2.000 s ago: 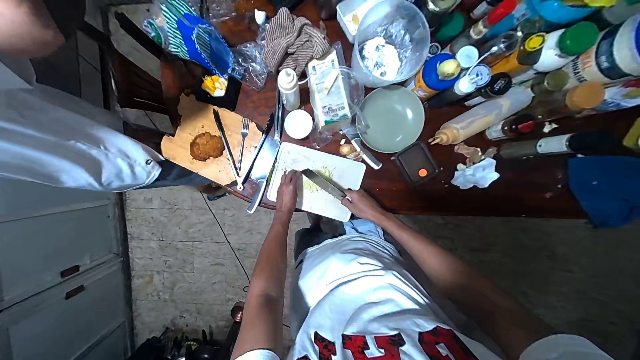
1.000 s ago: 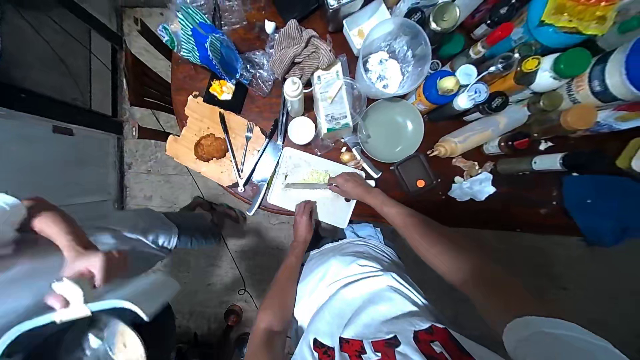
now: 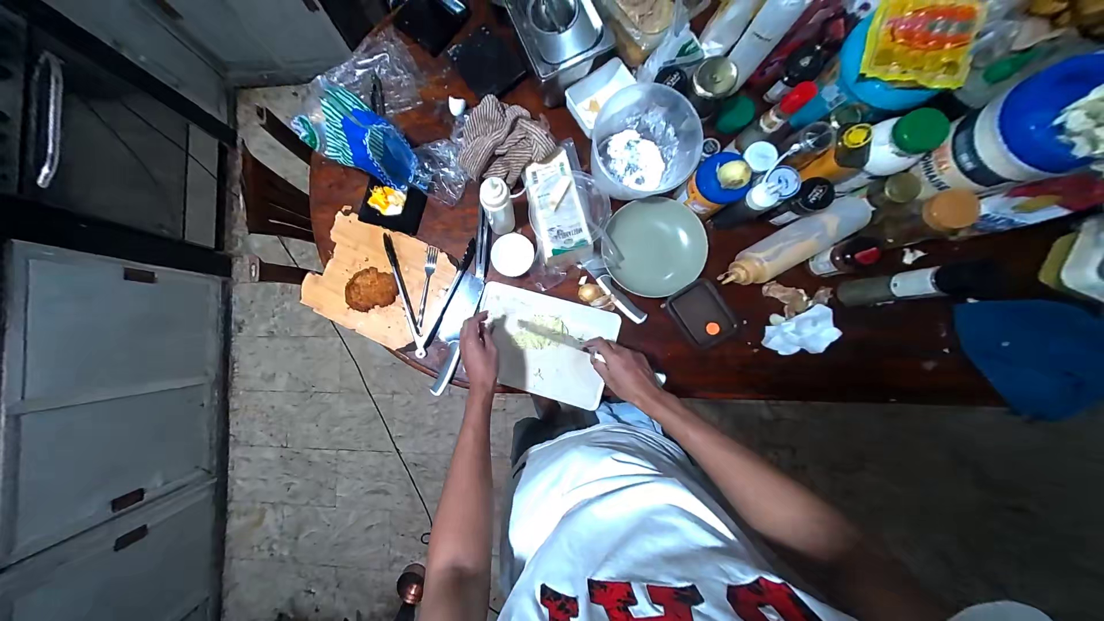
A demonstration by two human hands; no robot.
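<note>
A white cutting board (image 3: 552, 375) lies at the table's edge with finely cut pale pieces (image 3: 542, 332) on its middle. My right hand (image 3: 623, 369) is closed around a knife's handle at the board's right side; its blade (image 3: 561, 338), blurred, reaches left over the pieces. My left hand (image 3: 479, 352) rests at the board's left edge, its fingers near the upper left corner; whether it grips the edge is hard to tell. Just left of it lies a wide metal blade (image 3: 461, 315) with a handle. A second knife (image 3: 623, 297) with a pale handle lies above the board, beside an onion-like bulb (image 3: 592, 293).
Left are a wooden board (image 3: 345, 259) with a browned patty (image 3: 371, 289), a fork (image 3: 428, 276) and tongs (image 3: 404, 297). Beyond my board stand a green bowl (image 3: 657, 247), a clear bowl (image 3: 647, 138) with white powder and a squeeze bottle (image 3: 497, 205). Many bottles crowd the right.
The other person, at the left in both earlier frames, is out of view. My left hand has moved from the board's near edge to its left side. My right hand still holds the knife.
</note>
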